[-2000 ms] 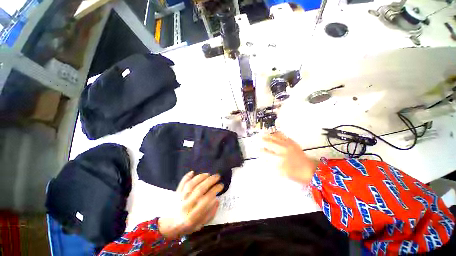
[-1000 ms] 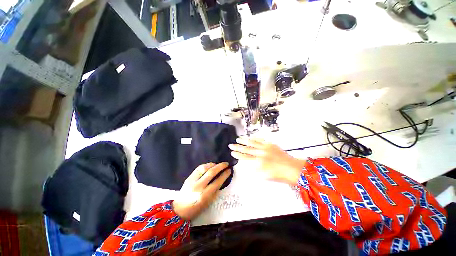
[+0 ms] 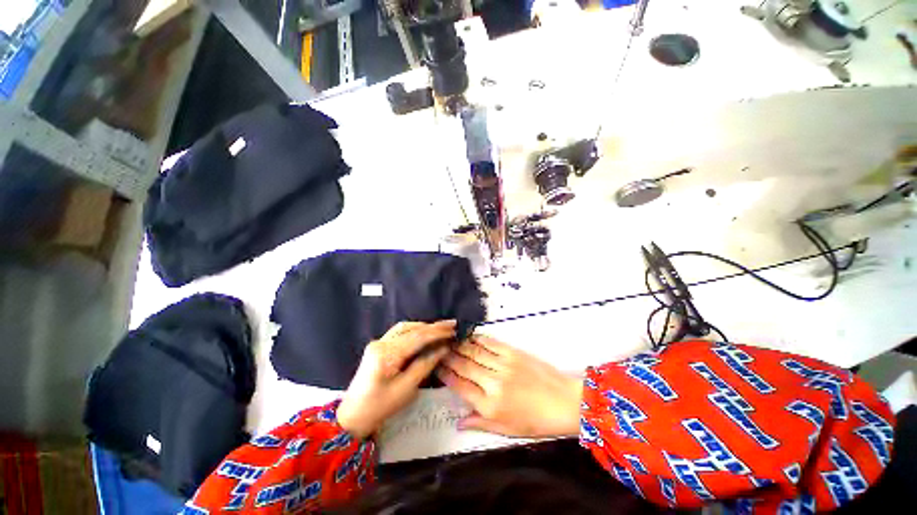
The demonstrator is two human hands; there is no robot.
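A black fabric piece (image 3: 352, 312) with a small white sticker lies flat on the white machine table, left of and below the needle area. My left hand (image 3: 394, 370) rests on its lower right edge, fingertips on the cloth. My right hand (image 3: 508, 387) lies beside it, its fingertips at the same lower right corner, touching or nearly touching my left fingertips. Whether the fingers pinch the cloth is hard to tell. The presser foot (image 3: 496, 264) stands just right of the fabric's upper right edge, with no cloth seen under it.
Two black fabric piles lie at left, an upper one (image 3: 246, 191) and a lower one (image 3: 181, 387) over the table's edge. The cream machine head (image 3: 764, 171) fills the right. Looped black cord and dark snips (image 3: 669, 282) lie above my right sleeve.
My right hand has moved from near the presser foot down and left to the fabric's lower right corner. My left hand has stayed on the cloth. The dark snips have turned more upright.
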